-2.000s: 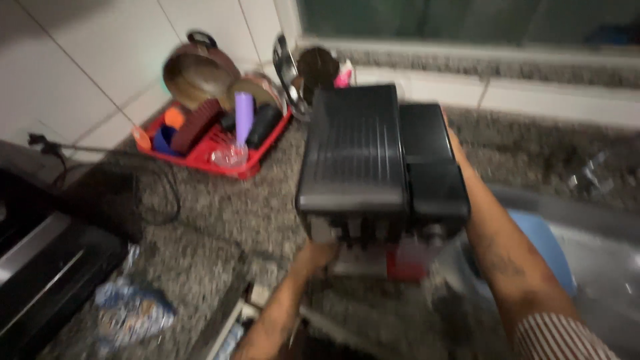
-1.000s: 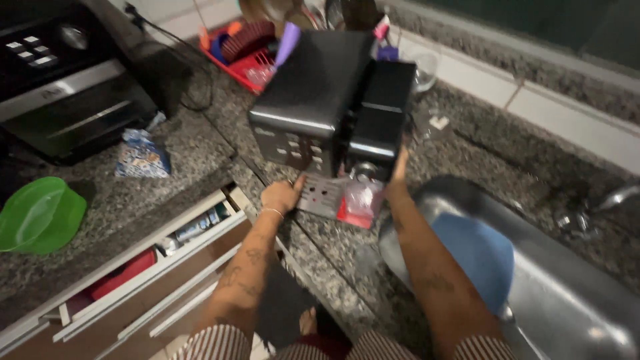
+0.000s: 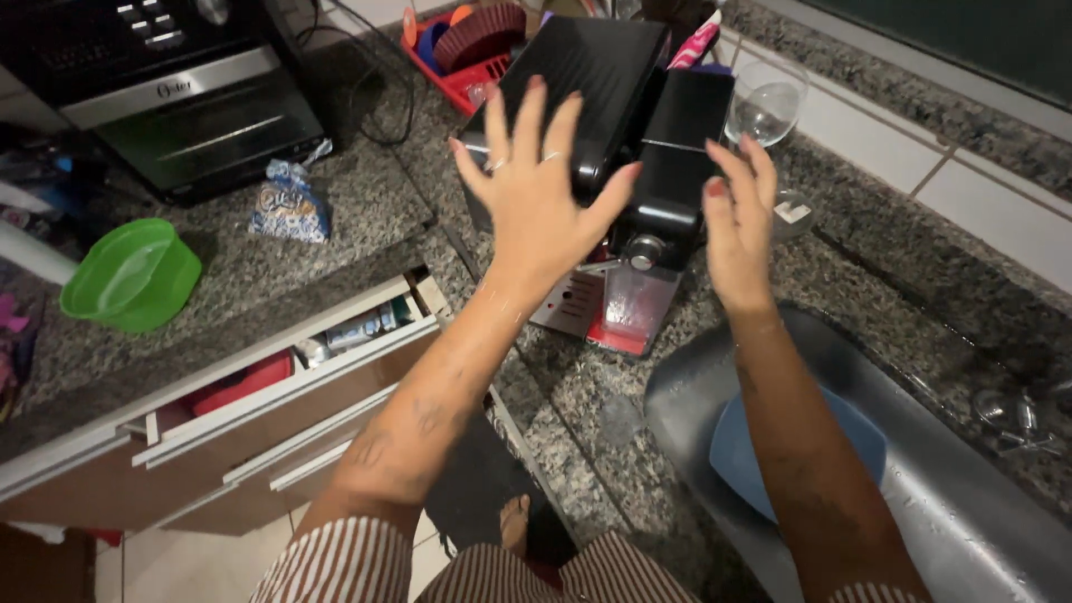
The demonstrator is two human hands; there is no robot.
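A black and red coffee machine (image 3: 615, 79) stands on the granite counter, with a milk container (image 3: 641, 297) at its front right and a perforated metal drip tray (image 3: 572, 303) beside that. My left hand (image 3: 536, 197) is spread over the machine's front top, fingers apart; whether the fingertips touch it is unclear. At the machine's right side is my right hand (image 3: 741, 226), its fingers loosely bent and apart, holding nothing. The left hand hides part of the machine's front.
Behind stand a red dish rack (image 3: 461, 84) and a clear glass (image 3: 766, 105). A steel sink (image 3: 921, 494) holding a blue basin (image 3: 796, 452) lies right. Leftward are an Oster oven (image 3: 218, 109), a snack bag (image 3: 289, 205), a green bowl (image 3: 134, 272) and an open drawer (image 3: 285, 377).
Both hands have left the lower sides of the coffee machine. The left hand is now over its top front, and the right hand is raised beside it. The view has shifted noticeably since the oldest frame.
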